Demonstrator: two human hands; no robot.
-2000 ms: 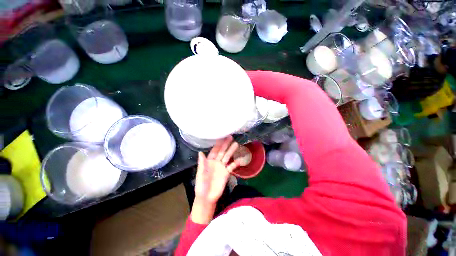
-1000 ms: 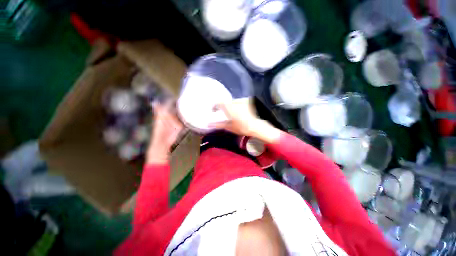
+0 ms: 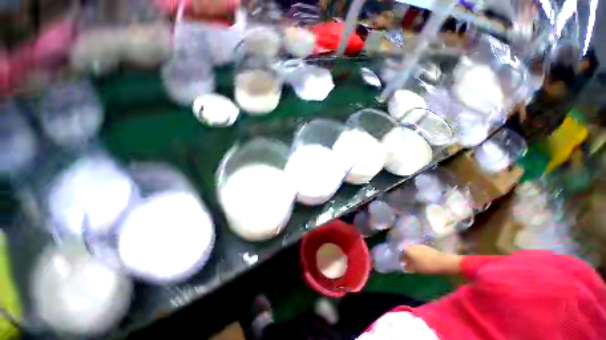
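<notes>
My right hand is beyond the bench edge at the lower right, fingers pointing left. It touches or overlaps the small clear cups with white bottoms clustered below the bench. The blur hides whether it grips one. My left hand is out of the picture. On the bench, clear containers with white bases stand in a slanting row along the black edge. Several more stand at the left, blurred.
A red bucket with a pale round object inside is beside the bench edge. A white ring part lies on the green bench. More clear containers crowd the back and right. A cardboard carton is at the right.
The view has swung from the open carton back to the bench. The container between my hands is no longer held in view. My right hand is now by the small cups; my left has left the picture.
</notes>
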